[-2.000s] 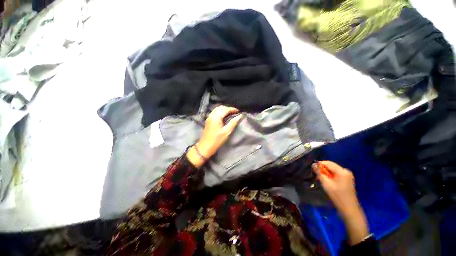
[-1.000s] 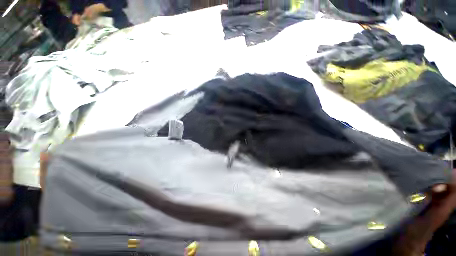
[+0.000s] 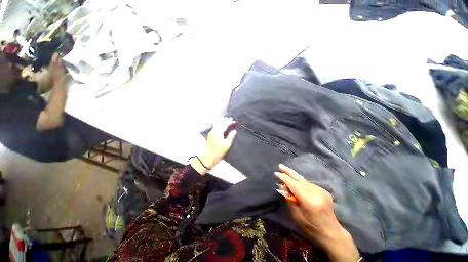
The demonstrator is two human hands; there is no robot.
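A dark grey denim jacket (image 3: 308,123) lies outer side up on the table, with a small yellow-green embroidery (image 3: 362,145) near its placket and small brass-coloured buttons. My left hand (image 3: 218,143) is at the jacket's left edge, thumb and fingers pinching the cloth. My right hand (image 3: 310,202) is over the lower part of the jacket, holding thread snips (image 3: 290,197); only their orange-red handle and a bit of blade show. A dark sleeve (image 3: 236,199) lies across in front of my body.
The white table (image 3: 169,123) has pale grey-green garments (image 3: 110,41) at the upper left. Another person's arm (image 3: 54,100) is at the left. More dark garments lie at the top right (image 3: 395,9) and right edge (image 3: 459,94). Dark garments hang below the table's front edge.
The jacket has been turned from its pale inside and black lining to its dark outer side. My view has swung left; both hands are again over the jacket.
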